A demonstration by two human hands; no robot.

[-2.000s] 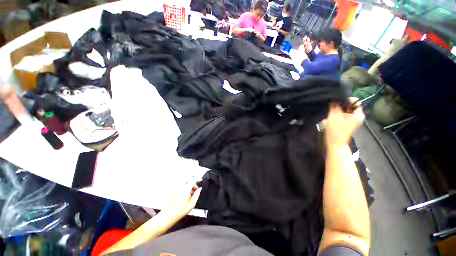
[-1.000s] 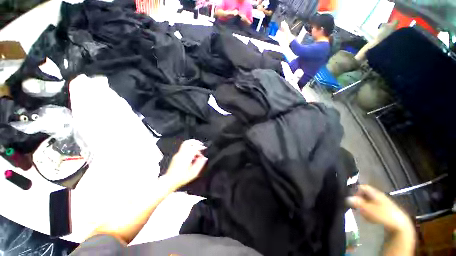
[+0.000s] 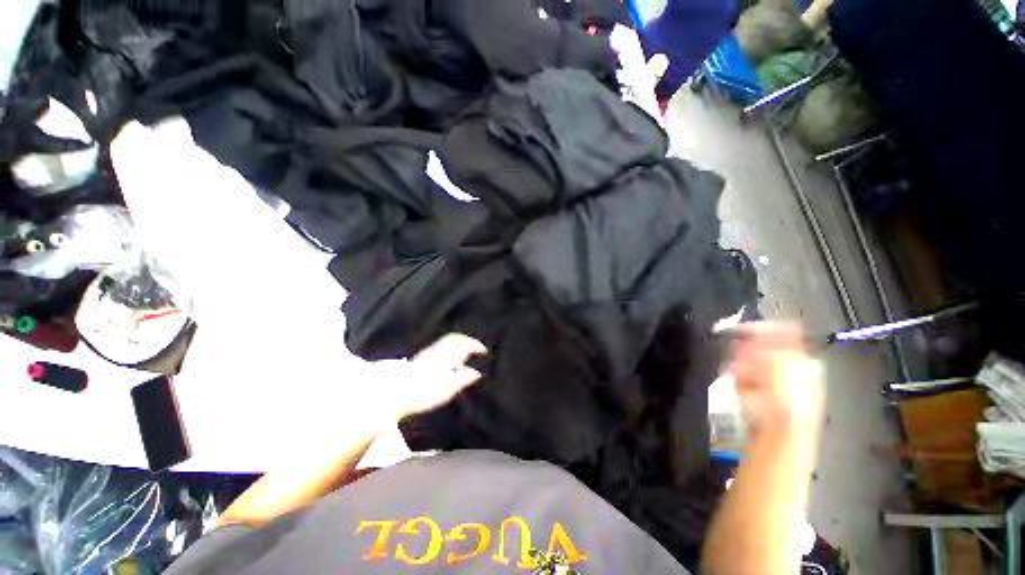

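Observation:
A large black garment lies bunched in front of me, merging with the heap of black cloth behind it. My left hand rests at the garment's left side, fingers on or just above the cloth; whether it grips a fold is not clear. My right hand is blurred at the garment's right edge. A small dark, thin shape shows at its fingertips; I cannot tell what it is or whether the hand holds it. A curved white patch shows on the black cloth beyond my hands.
Left on the white table are a smartphone, a round dish, and a dark object with a pink end. Clear plastic bags are lower left. Metal bars and a brown box are right. A person's blue sleeve is at the top.
The view has tilted down. The right hand has moved from the raised cloth, past the garment's right side, and back to its edge. The lifted cloth now lies bunched. The left hand has moved onto the garment's left side.

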